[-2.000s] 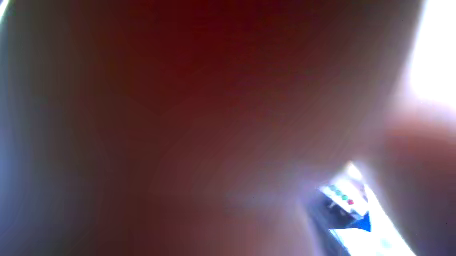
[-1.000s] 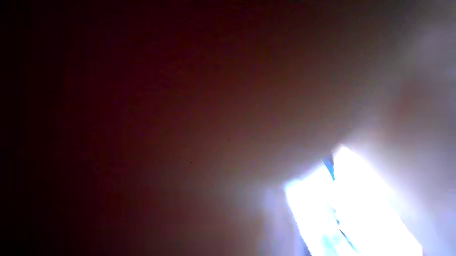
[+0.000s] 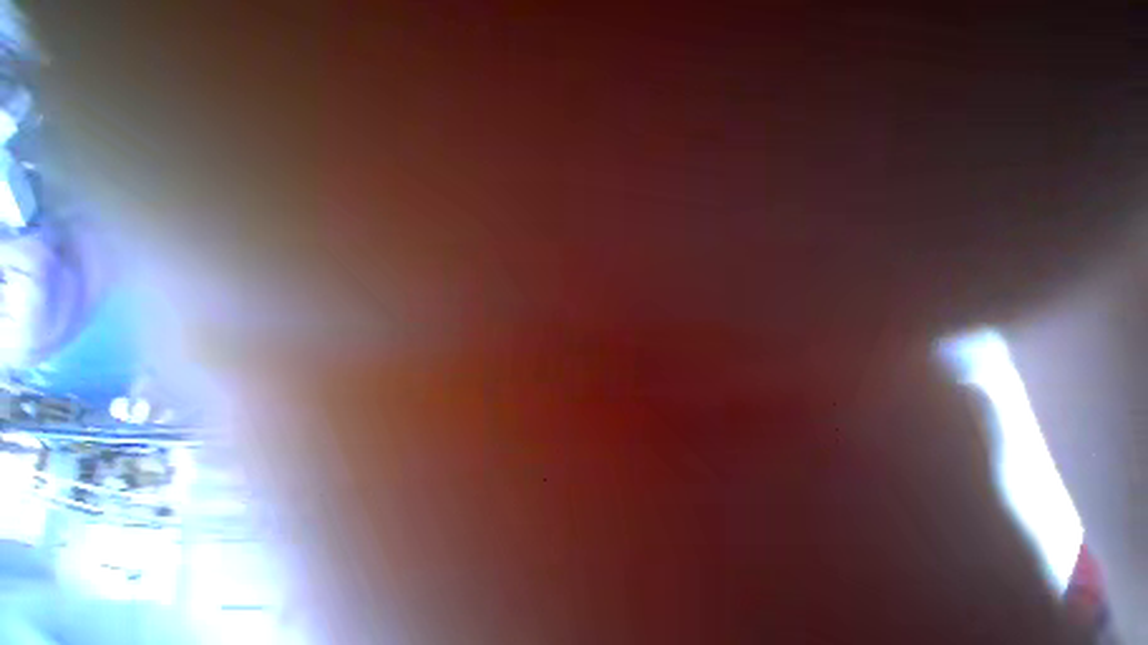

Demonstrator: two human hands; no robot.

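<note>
A very close, blurred reddish-brown shape (image 3: 604, 378) covers most of the head view. It looks like skin of a hand or fingers over the lens. I cannot tell whether it is my left hand, my right hand or both, nor what the fingers do. No work piece can be made out. A bright white gap (image 3: 1026, 460) shows at the right, with a small red patch (image 3: 1088, 577) at its lower end.
At the left edge a strip of the workplace shows, washed out and blurred. It holds a pale bench surface (image 3: 139, 567), a row of small cluttered items (image 3: 113, 466) and a blue area (image 3: 113, 340). Further blurred bright shapes stand above, at the upper left.
The covering shape has shifted. A strip of the workplace has appeared at the left edge, and the bright gap at the lower right has become narrower and moved right.
</note>
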